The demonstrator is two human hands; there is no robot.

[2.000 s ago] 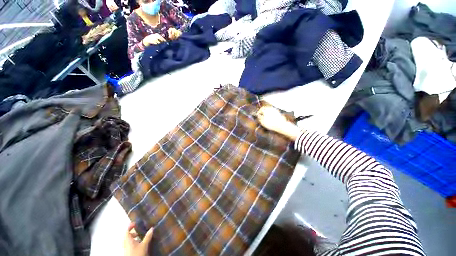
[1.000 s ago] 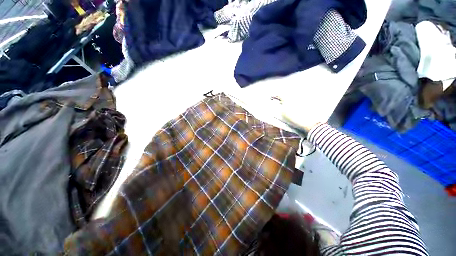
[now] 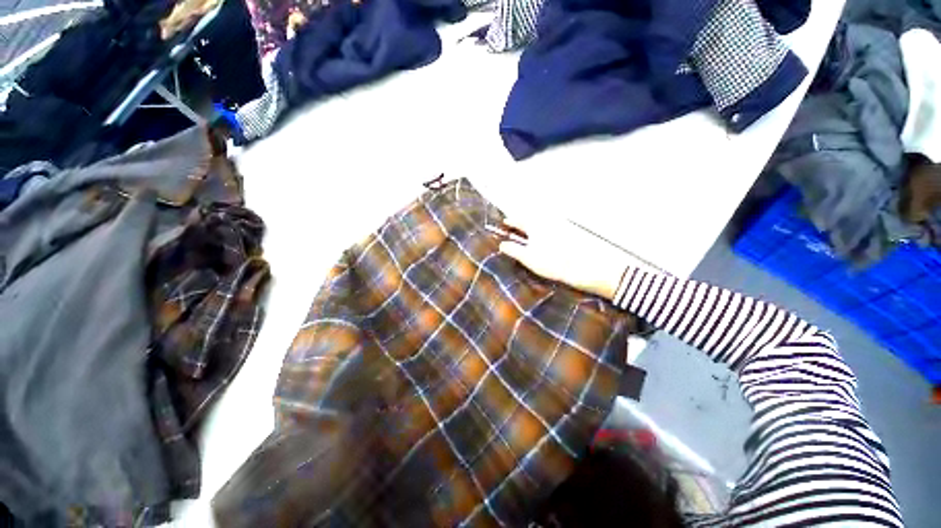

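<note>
A brown-and-orange plaid skirt [image 3: 454, 340] lies right side out, slanting from the upper middle to the bottom edge; its lower left part is bunched and blurred. A small dark loop shows at its top corner, and a dark tab sticks out at its right edge. My right hand [image 3: 557, 255] is over the skirt's upper right edge, fingertips on or beside the cloth; it is overexposed, so its grip is unclear. A thin dark line shows beside it; I cannot tell what it is. My left hand is not in view.
A grey and plaid garment heap [image 3: 83, 340] lies left on the white table [image 3: 361, 155]. Navy garments [image 3: 609, 83] with checked trim lie at the far side. Someone in patterned clothing is partly visible there. Right are grey garments [image 3: 851, 155] and blue covers [image 3: 846, 284].
My left hand, earlier at the skirt's lower left, has gone out of view. The skirt's lower left has become bunched. My right hand lifted off the upper edge and has come back leftward to it.
</note>
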